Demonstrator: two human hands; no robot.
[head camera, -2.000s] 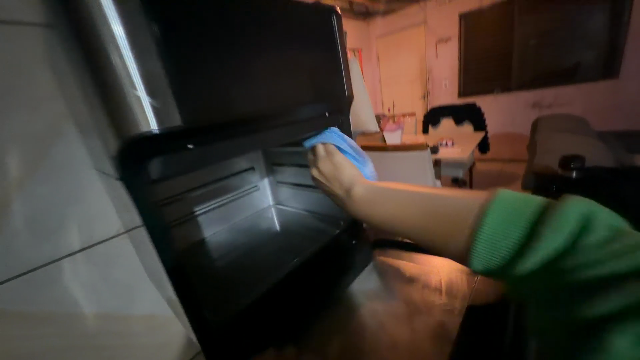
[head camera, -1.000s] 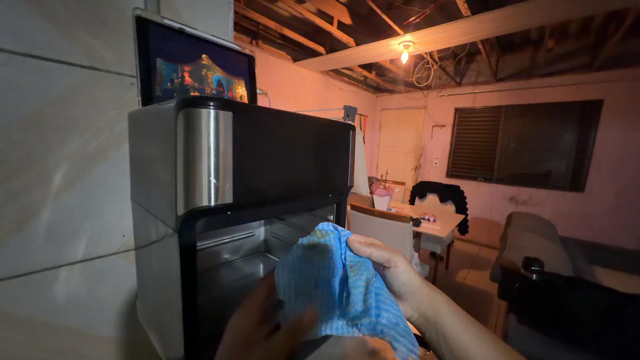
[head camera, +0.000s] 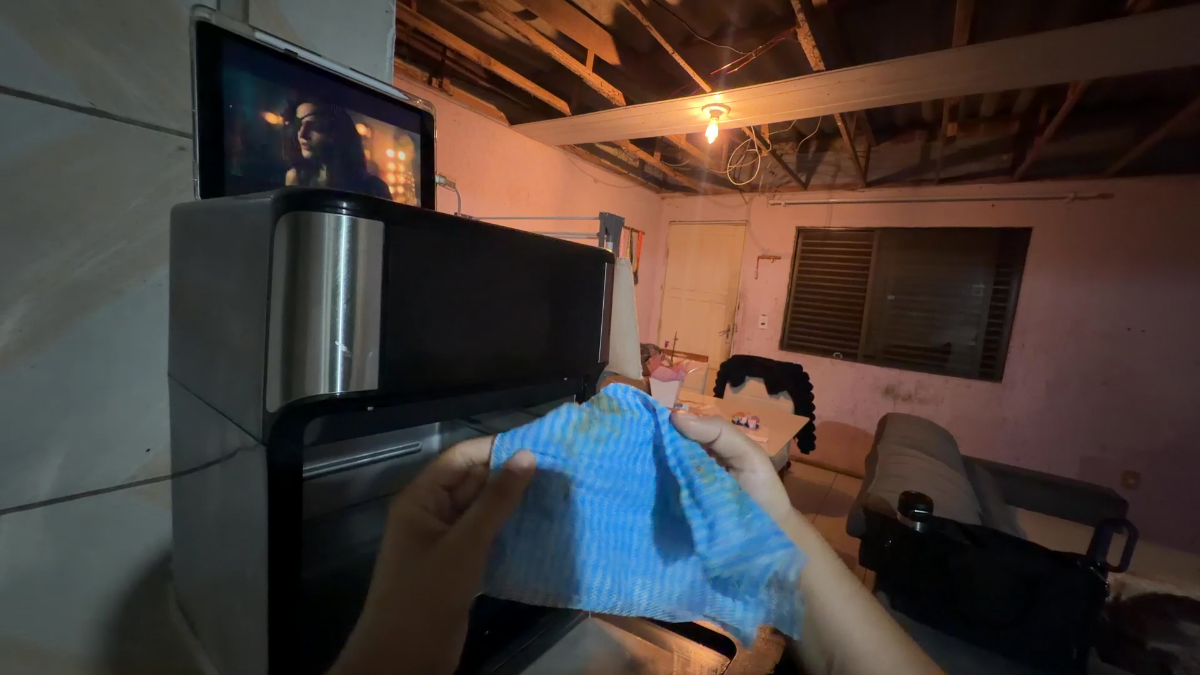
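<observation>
A blue striped cleaning cloth (head camera: 591, 506) with brownish stains is spread between my two hands. My left hand (head camera: 459, 516) pinches its left upper corner between thumb and fingers. On the other side, my right hand (head camera: 741, 459) grips the cloth near its upper right edge. Behind the cloth stands a black countertop oven (head camera: 487, 309) with a steel-coloured panel at its left. Its cavity (head camera: 366, 459) is exposed, with side rails showing, and the cloth and my left hand hide part of it. Below the cloth, part of the lowered oven door (head camera: 647, 647) shows.
A tablet (head camera: 314, 117) playing a video stands on top of the oven. Tiled wall (head camera: 84, 309) runs along the left. Farther back are a table (head camera: 773, 427), a chair with a black cover (head camera: 769, 375) and a grey sofa (head camera: 919, 459). A black bag (head camera: 984, 572) lies at the lower right.
Two seconds ago one hand held the cloth at the oven opening. The cloth is now in front of the oven, and since one second ago it has been spread wider between both hands. The view has shifted.
</observation>
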